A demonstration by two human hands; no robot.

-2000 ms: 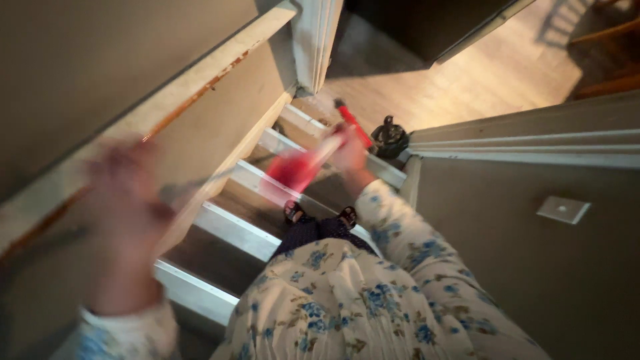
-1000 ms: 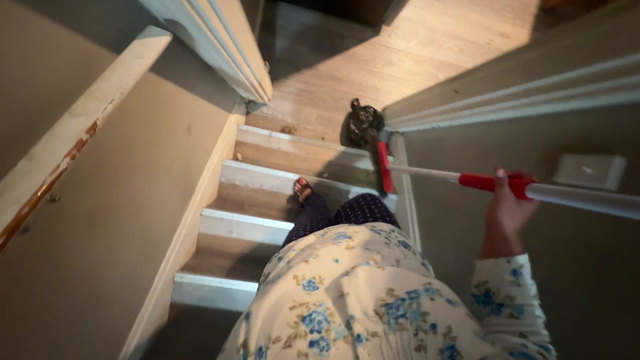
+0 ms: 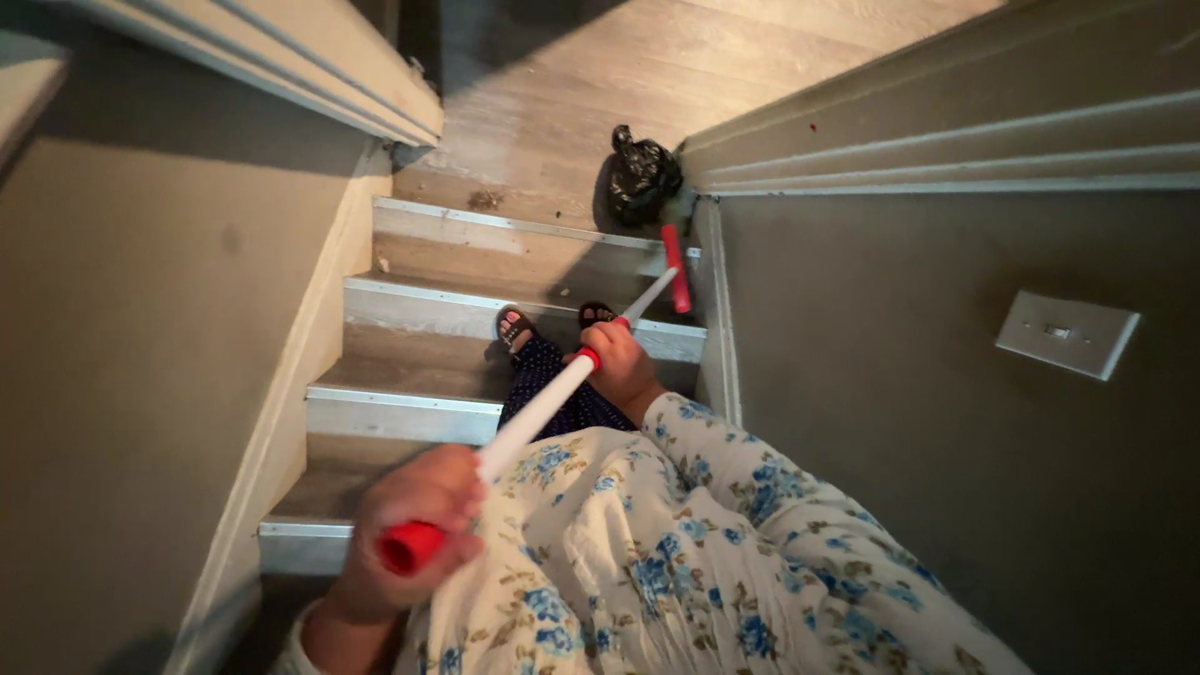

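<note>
A long-handled tool with a white pole (image 3: 536,415), red fittings and a narrow red head (image 3: 675,268) slants across the view. My left hand (image 3: 412,525) is closed around the pole near its red end, low at left. Further up the pole, my right hand (image 3: 616,361) grips it by a red collar. The red head is over an upper stair at the right side, just below a tied black plastic bag (image 3: 642,178) on the floor. Whether the head touches the stair I cannot tell.
Wooden stairs (image 3: 403,364) with metal nosings run between two walls. Crumbs of debris (image 3: 485,200) lie on the floor by the top edge. A door frame (image 3: 309,66) stands at upper left, a light switch (image 3: 1067,333) on the right wall, and a handrail (image 3: 23,84) at far left.
My left hand, out of view one second ago, now holds the pole's end. My right hand and the pole have swung in from the right, and the pole now slants across my body.
</note>
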